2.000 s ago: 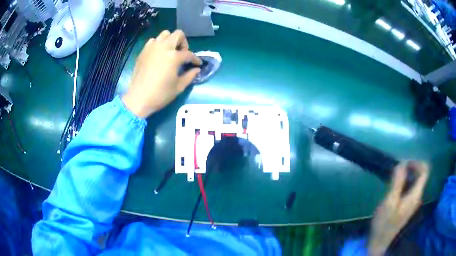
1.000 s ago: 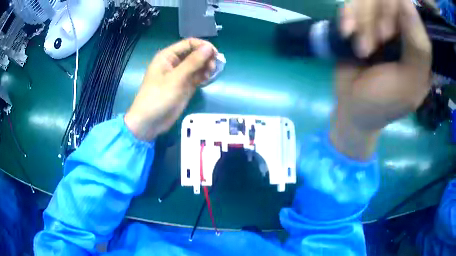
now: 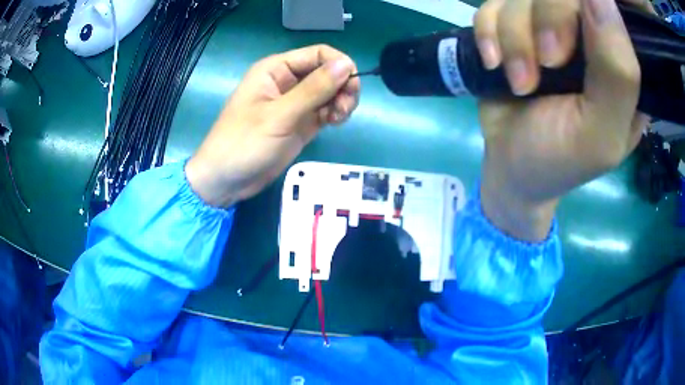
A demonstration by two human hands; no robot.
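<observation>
My right hand [image 3: 563, 113] is wrapped around a thick black electric screwdriver [image 3: 420, 68] with a pale label band, held level above the bench. Its thin bit points left and meets the fingertips of my left hand [image 3: 278, 113]. My left thumb and forefinger are pinched at the bit's tip; any screw between them is hidden. The white plastic housing [image 3: 297, 241] lies below both hands, its arch facing me. A dark switch-like block [image 3: 375, 186] sits in its top bar. A red lead wire [image 3: 316, 241] and a black lead wire [image 3: 299, 319] hang towards the bench edge.
A bundle of black cables [image 3: 154, 98] lies at the left, beside a white rounded fan base [image 3: 105, 26]. A grey-white housing [image 3: 314, 15] stands at the far edge. A dark heap [image 3: 657, 173] lies far right on the green bench [image 3: 225, 263].
My right hand has brought the screwdriver up from the lower right to my left fingertips. My left hand has lifted from the small dish. The housing appears slightly further right in view.
</observation>
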